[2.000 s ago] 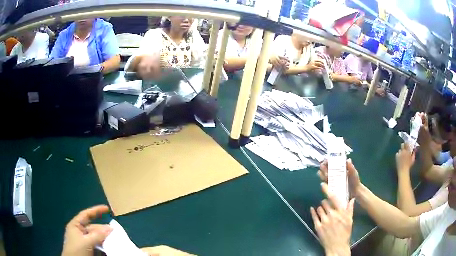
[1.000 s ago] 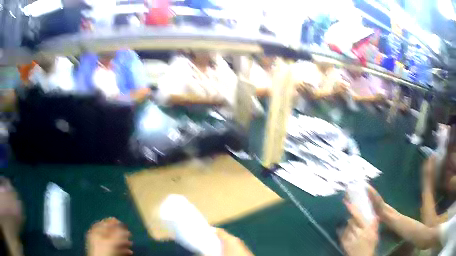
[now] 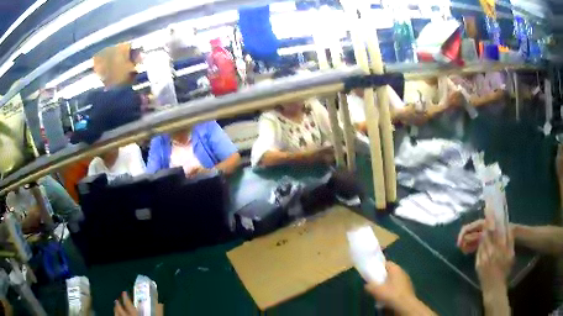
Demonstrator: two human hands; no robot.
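My right hand (image 3: 398,287) holds a long white object (image 3: 367,253), likely a device in a sleeve, over the right part of the tan cardboard sheet (image 3: 290,265). Its upper end points up and left. My left hand (image 3: 126,306) is at the bottom edge, partly cut off, with fingers and thumb on either side of a slim white carton (image 3: 145,295) with print near its top. The carton stands out between them, its lower end cut off by the picture edge. The device inside the white covering cannot be made out.
Black boxes (image 3: 154,216) are stacked at the left, with clear bags (image 3: 253,191) beside them. Another white carton (image 3: 78,296) is lower left, by a neighbour's hand. A white heap (image 3: 435,179) lies beyond the pale posts (image 3: 378,148). A right-hand neighbour's hands (image 3: 494,250) hold a white carton.
The view has swung left and up. My left hand has let go of the white object and now grips the carton that lay on the table. My right hand holds the white object alone.
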